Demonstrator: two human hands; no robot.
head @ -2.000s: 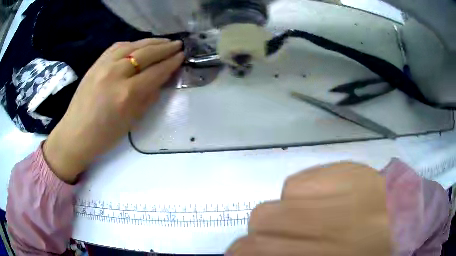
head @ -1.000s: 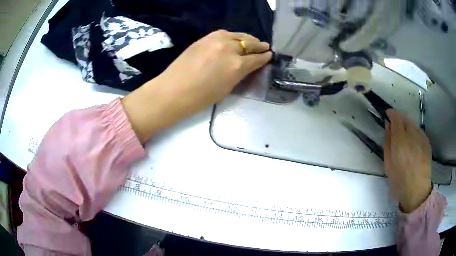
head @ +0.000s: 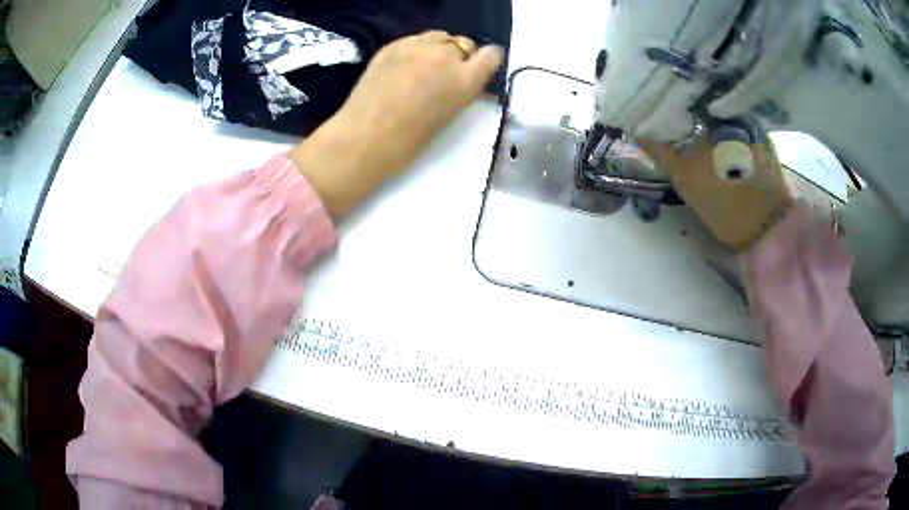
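The black garment (head: 407,18) lies at the upper left, left of the needle area, with a black-and-white lace patch (head: 284,55) on it. My left hand (head: 424,90) pinches the garment's right edge between thumb and fingers. The edge is apart from the presser foot (head: 595,157), and bare needle plate shows between them. The shiny metal folder (head: 638,186) sits right of the foot. My right hand (head: 723,189) is partly behind the machine head, right of the folder. Its fingers are hidden, so what it holds cannot be told.
The white-grey sewing machine head (head: 678,60) overhangs the upper right. A cream roller (head: 733,159) hangs in front of my right hand. The flat bed plate (head: 558,254) lies below the needle area. A printed ruler scale (head: 518,383) runs along the white table's front edge.
My left hand and the garment have moved left, away from the presser foot, uncovering the plate. My right hand has moved from the tape at the right to behind the machine head. The view has shifted.
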